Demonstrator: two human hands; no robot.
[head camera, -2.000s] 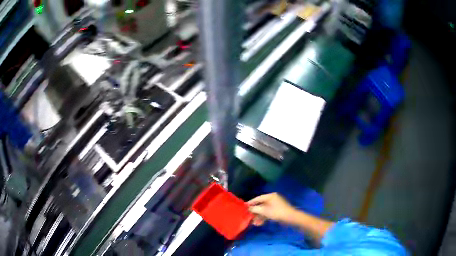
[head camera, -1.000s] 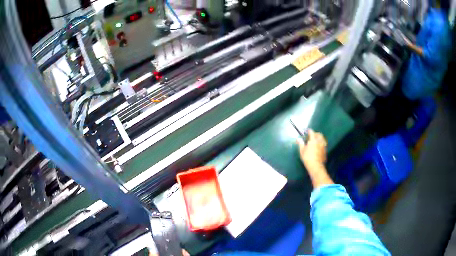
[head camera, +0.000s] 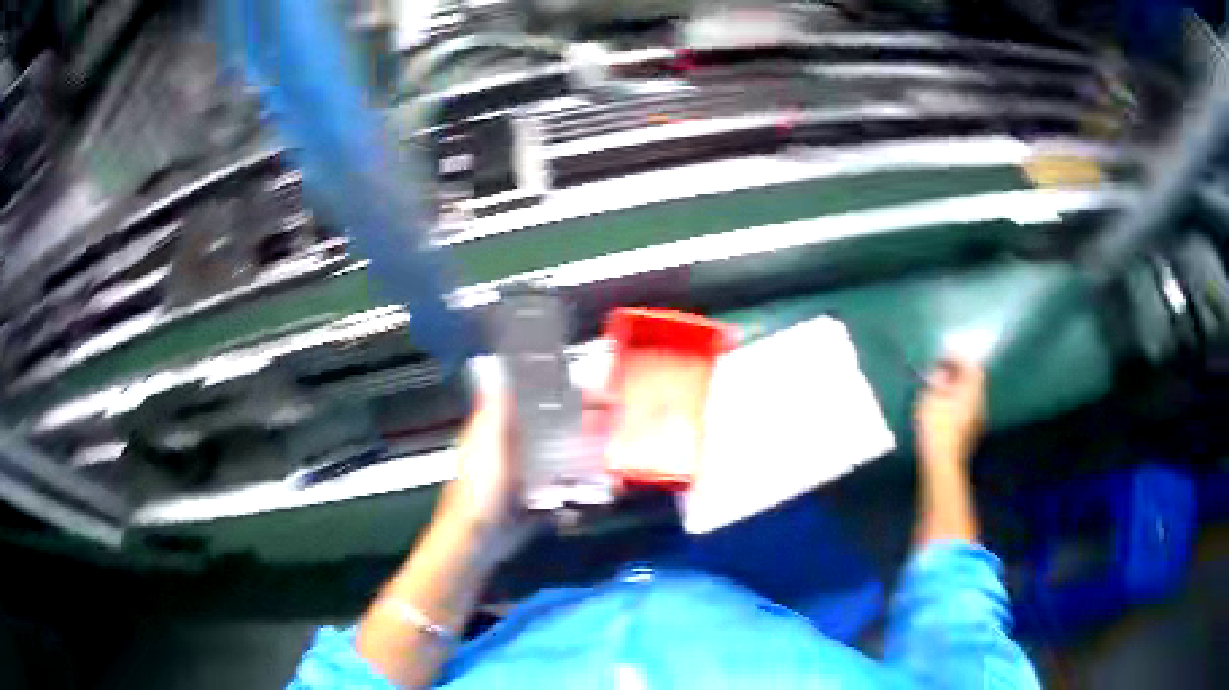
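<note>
The view is blurred. My left hand (head camera: 485, 452) is shut on a long dark-grey plate (head camera: 537, 384), upright in the view, left of a red bin (head camera: 660, 398). The fingertips behind the plate are hidden. The open red bin stands beside a white paper sheet (head camera: 782, 418), over its left part. My right hand (head camera: 950, 398) is over the green bench (head camera: 1045, 337), right of the paper. A thin dark tool (head camera: 919, 373) shows at its fingertips; whether the fingers grip it cannot be told.
The conveyor line (head camera: 755, 249), with pale rails and a green strip, runs across behind the bench. A yellow carrier (head camera: 1062, 171) is at its right. A blue-grey post (head camera: 357, 175) crosses the upper left. A blue stool (head camera: 1146, 532) is at lower right.
The view has turned, so the line runs more level. My left hand, barely visible at the bottom edge before, now shows with the plate. The other person has left the view.
</note>
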